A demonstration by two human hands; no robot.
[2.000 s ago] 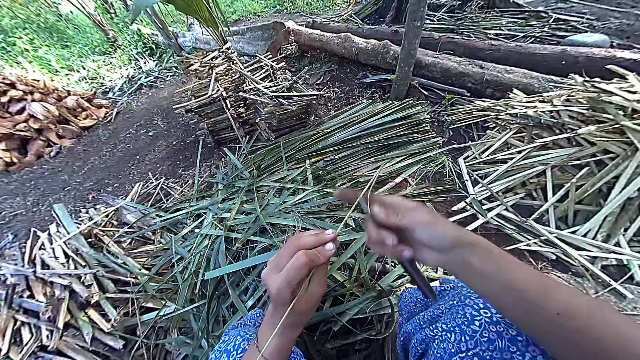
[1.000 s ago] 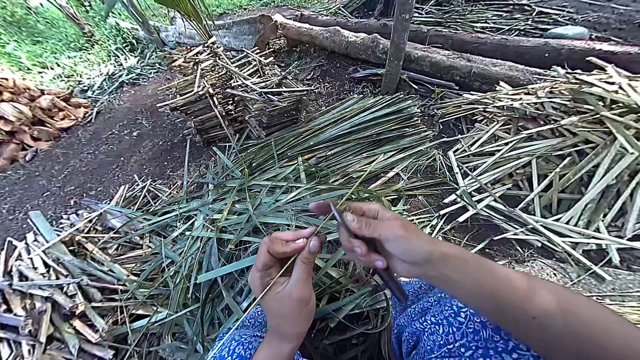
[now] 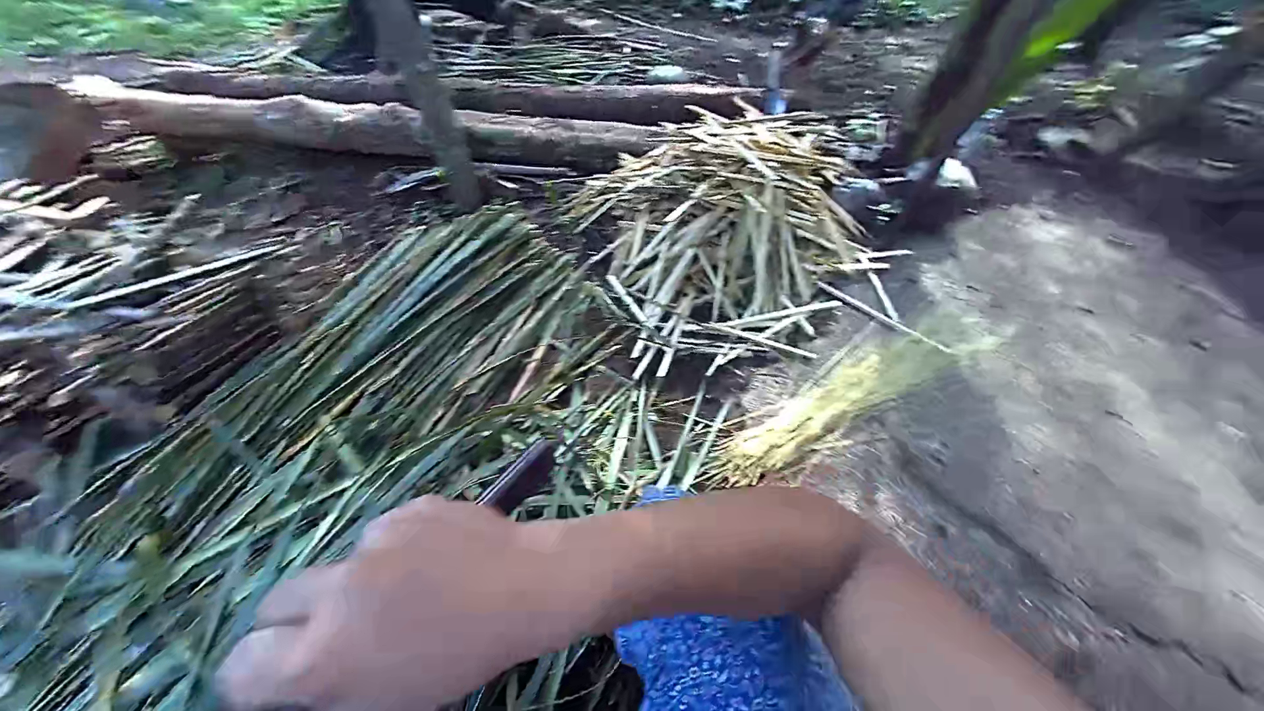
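My right hand [image 3: 395, 602] is low in the head view, blurred, its fingers curled around a dark-handled tool [image 3: 518, 477], probably a knife; the handle sticks out above the wrist and the blade is hidden. Green palm leaf strips [image 3: 296, 464] lie under and beyond the hand. At centre right rests a bundle of thin yellow strands [image 3: 810, 410], beyond my bent forearm. A heap of pale split stalks [image 3: 731, 217] stands behind it. My left hand is out of view.
Long logs [image 3: 296, 123] lie across the back, with a thin upright post [image 3: 434, 109] in front of them. A leaning trunk [image 3: 948, 89] stands at the back right. Bare grey ground [image 3: 1136, 395] spreads on the right. Blue patterned cloth [image 3: 711, 652] covers my leg.
The view has swung far to the right. My left hand, earlier pinching a thin strip beside the right hand, has gone out of sight. The yellow bundle now shows in full.
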